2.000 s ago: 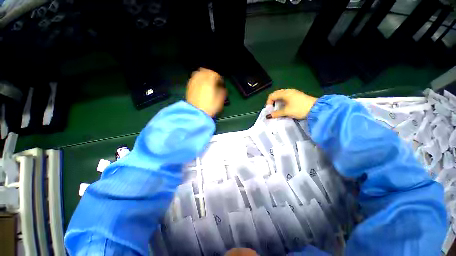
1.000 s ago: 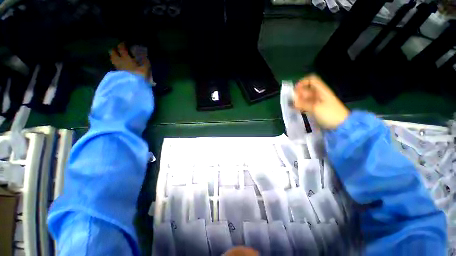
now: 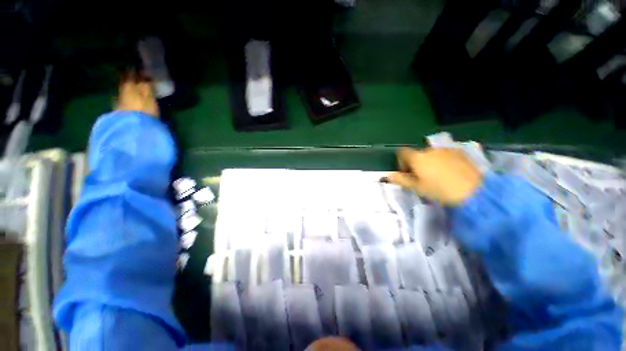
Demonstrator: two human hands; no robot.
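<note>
A white blister tray [image 3: 295, 188] lies in front of me, with rows of overlapping bagged parts in whitish sleeves [image 3: 353, 308]. My right hand [image 3: 439, 176] is blurred over the tray's far right corner, its fingers bent down at the sleeves there. Pale sleeve ends [image 3: 441, 140] show just beyond it; whether it grips one is unclear. My left hand [image 3: 138, 94] is at the far left, small and blurred, beside a pale strip [image 3: 156, 66] on a black fixture. Its fingertips are too dark to read.
Another black fixture [image 3: 259, 125] bears a pale strip; the one beside it shows a small white mark. Small white squares [image 3: 189, 221] lie left of the tray. Stacked trays [image 3: 38, 226] stand at left, a heaped tray [image 3: 583, 179] at right. More black fixtures [image 3: 467, 82] stand far right.
My left hand has moved further left and slightly down. My right hand has lowered to the tray corner; the sleeve it held upright no longer stands there. A strip now lies on the middle fixture.
</note>
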